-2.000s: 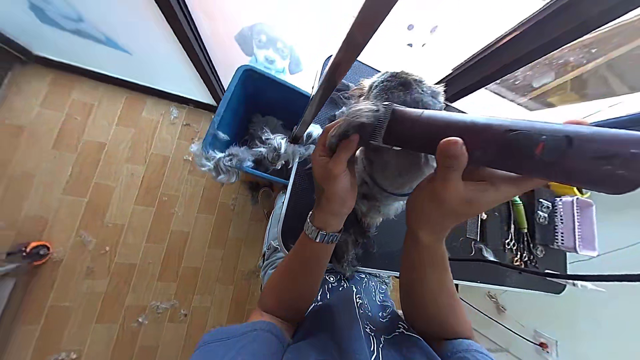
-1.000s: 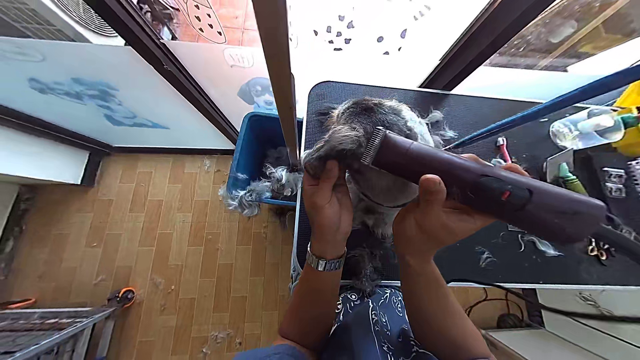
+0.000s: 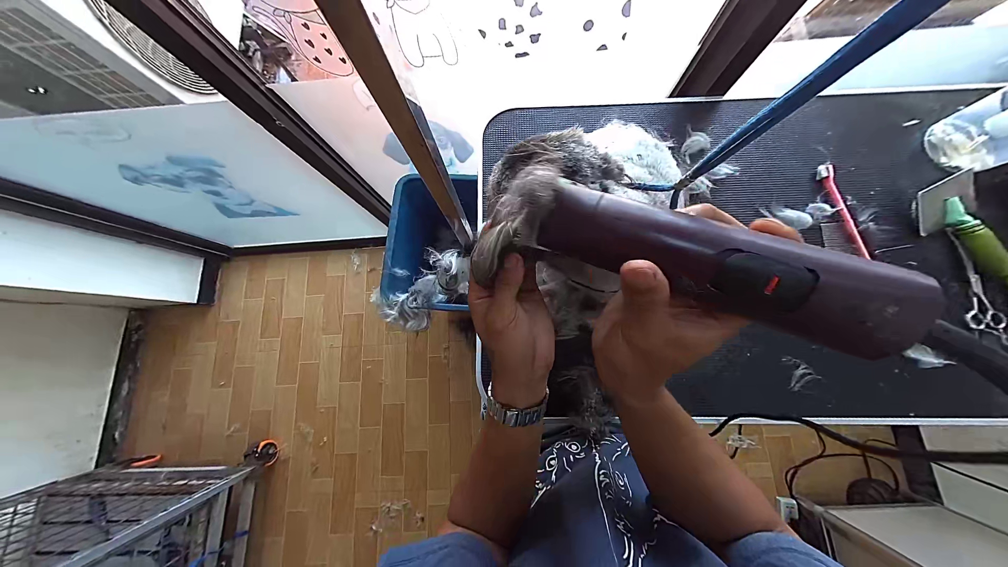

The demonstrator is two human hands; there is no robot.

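A grey and white dog (image 3: 634, 153) is on the black grooming table, a blue lead by its neck. My right hand (image 3: 665, 331) grips purple corded electric clippers (image 3: 709, 260) from below, thumb on the near side. The clippers' blade end lies against grey fur at the dog's left side in view; the fur hides the blade. My left hand (image 3: 512, 323), with a metal watch at the wrist, holds a tuft of that grey fur (image 3: 504, 228) between thumb and fingers. Which body part the tuft belongs to, I cannot tell.
A blue bin (image 3: 405, 244) with cut fur stands left of the table (image 3: 756, 394). A metal post (image 3: 394, 102) rises beside it. Right on the table lie a red-handled comb (image 3: 843, 209), scissors (image 3: 980, 303), a green bottle (image 3: 980, 244) and loose fur. The clipper cord (image 3: 866, 449) crosses the near edge.
The clippers' toothed blade showed against the fur a second ago; grey fur now covers it. Both hands keep their holds. The view has shifted since the earliest frame.
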